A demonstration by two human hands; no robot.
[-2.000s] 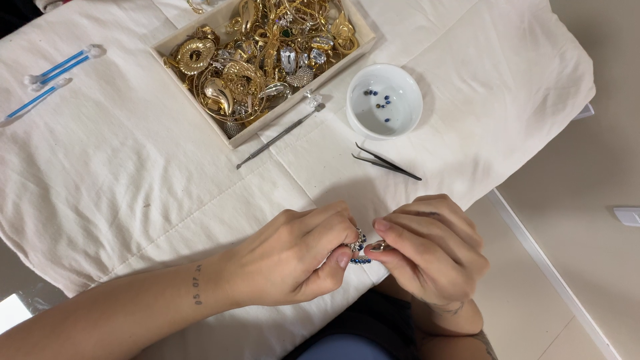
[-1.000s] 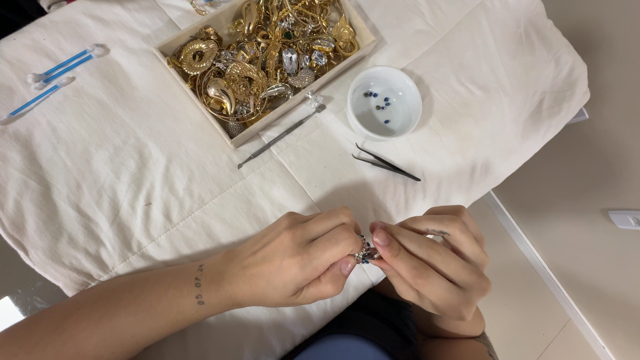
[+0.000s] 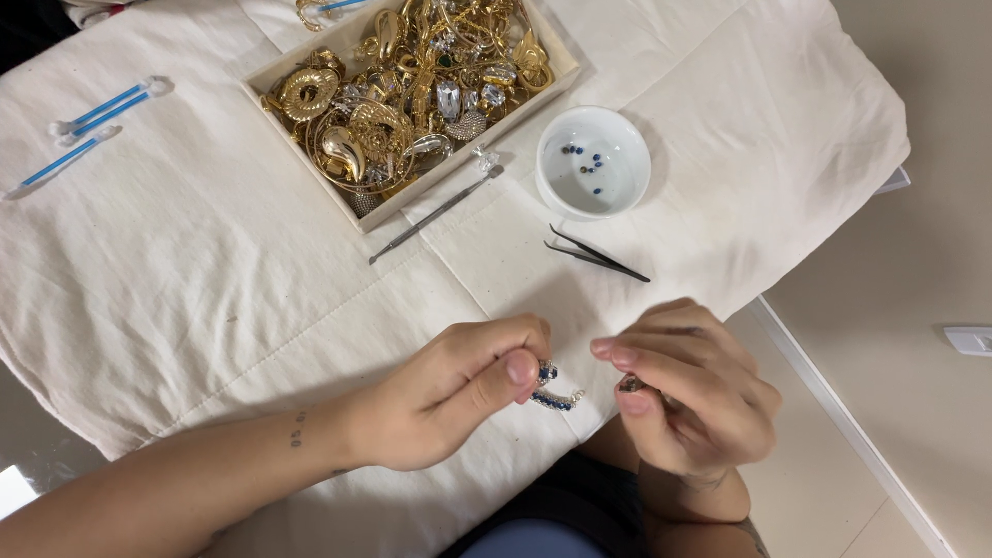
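My left hand (image 3: 465, 387) pinches a silver-coloured jewellery piece set with blue stones (image 3: 554, 400) between thumb and fingers, and one end of it hangs free to the right. Apart from it, at the right, my right hand (image 3: 690, 387) grips a small metallic piece (image 3: 632, 383) between thumb and index finger; its exact kind cannot be told. Beyond the hands lie black bent-tip tweezers (image 3: 598, 253). Above these, a white bowl (image 3: 637, 174) holds several small blue stones (image 3: 593, 167).
An open cream box (image 3: 465, 151) full of gold and silver jewellery stands at the top. A metal double-ended tool (image 3: 434, 217) lies beside it, near a clear faceted piece (image 3: 486, 159). Several blue-stemmed cotton swabs (image 3: 66, 161) rest at the left on the white cloth (image 3: 232, 310).
My right hand has moved away to the right from my left, with the small metallic piece in its fingers. The two hands were together at the blue-stoned piece before.
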